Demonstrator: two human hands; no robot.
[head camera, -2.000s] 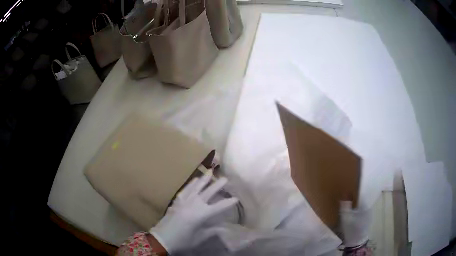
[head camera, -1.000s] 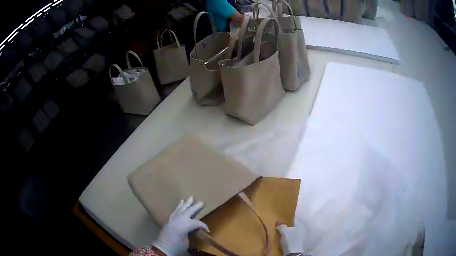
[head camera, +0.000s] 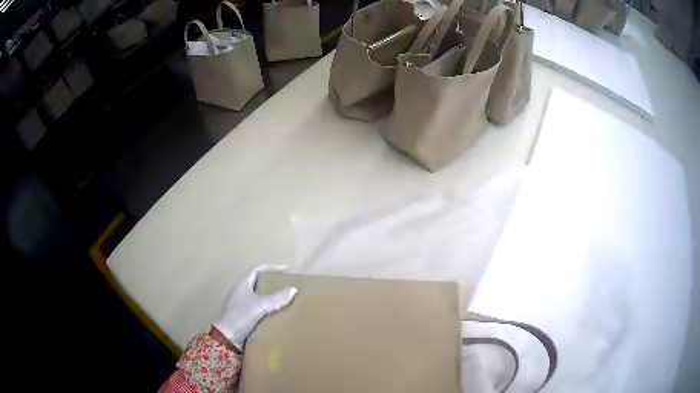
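A beige tote bag (head camera: 361, 334) lies flat at the bottom centre, its lower part cut off by the picture's edge. Its loop handles (head camera: 529, 330) extend to the right over white paper. A small yellow mark (head camera: 274, 359) shows on its side. My left hand (head camera: 253, 306), in a white glove, holds the bag's upper left corner, thumb on top and fingers over the edge. No cardboard insert shows; the bag's inside is hidden. My right hand is out of the picture.
Several tote bags (head camera: 439, 115) stand upright on the white table (head camera: 230, 192). A large white tissue sheet stack (head camera: 606, 199) lies at the right, with a loose thin sheet (head camera: 384, 238) beside it. A stuffed tote bag (head camera: 228, 73) stands beyond the table's left edge.
The bag has turned and moved nearer, its handles now pointing right. My left hand has moved from its mouth to a far corner. The tan cardboard and my right hand have gone from view.
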